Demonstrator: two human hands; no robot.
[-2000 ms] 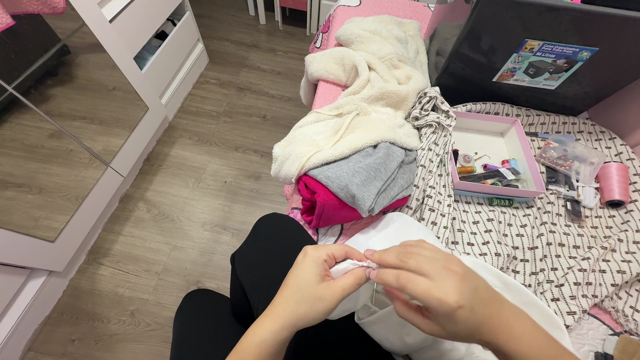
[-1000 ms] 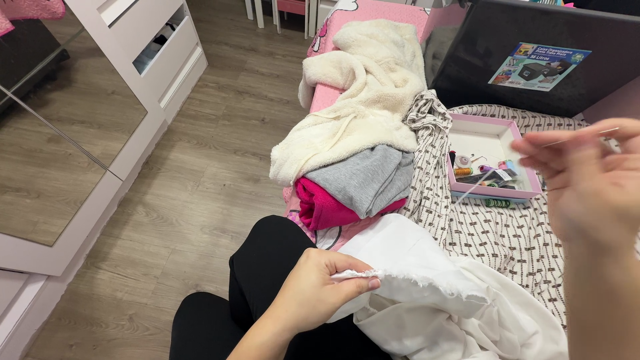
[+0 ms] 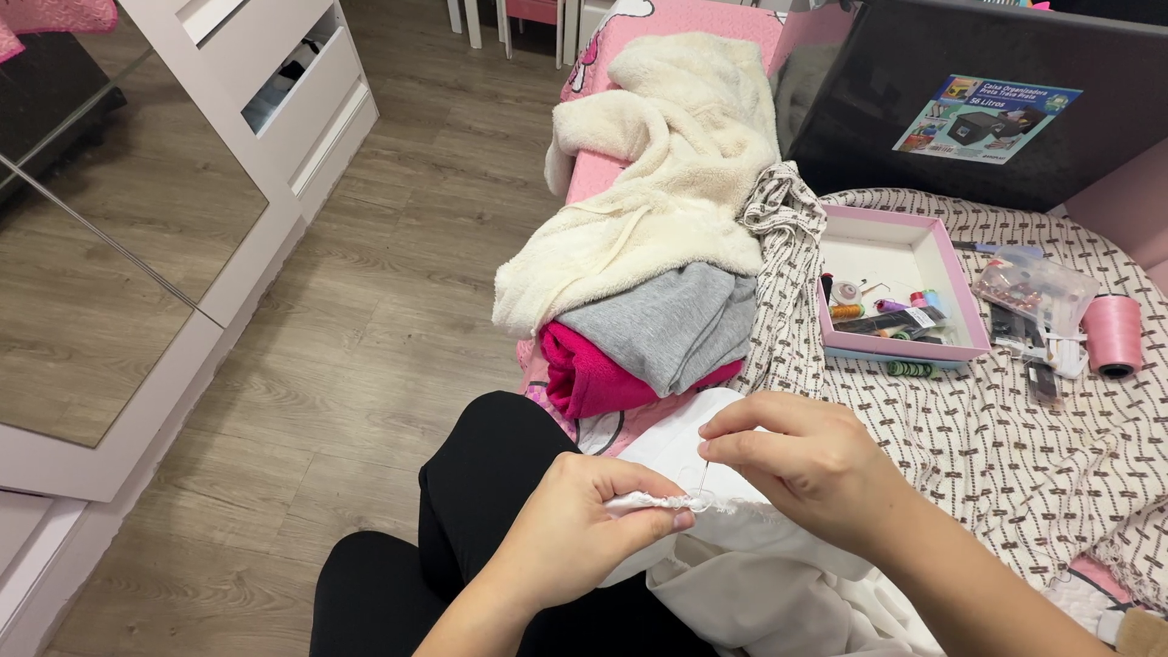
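White fabric with a frayed edge lies over my lap and the bed's edge. My left hand pinches that edge between thumb and forefinger, where the cloth is gathered. Just above the edge, my right hand holds a thin sewing needle upright between its fingertips, its lower end at the cloth beside my left fingertips. Some loose white thread shows near the needle. How far the needle has entered the fabric cannot be made out.
On the patterned cloth stand a pink-rimmed box of thread spools, a clear plastic case and a pink thread cone. A cream fleece garment covers folded grey cloth and magenta cloth. A black storage box stands behind.
My right hand was raised at the right, pulling thread, one second ago; it is now back down beside my left hand. My left hand still pinches the fabric edge.
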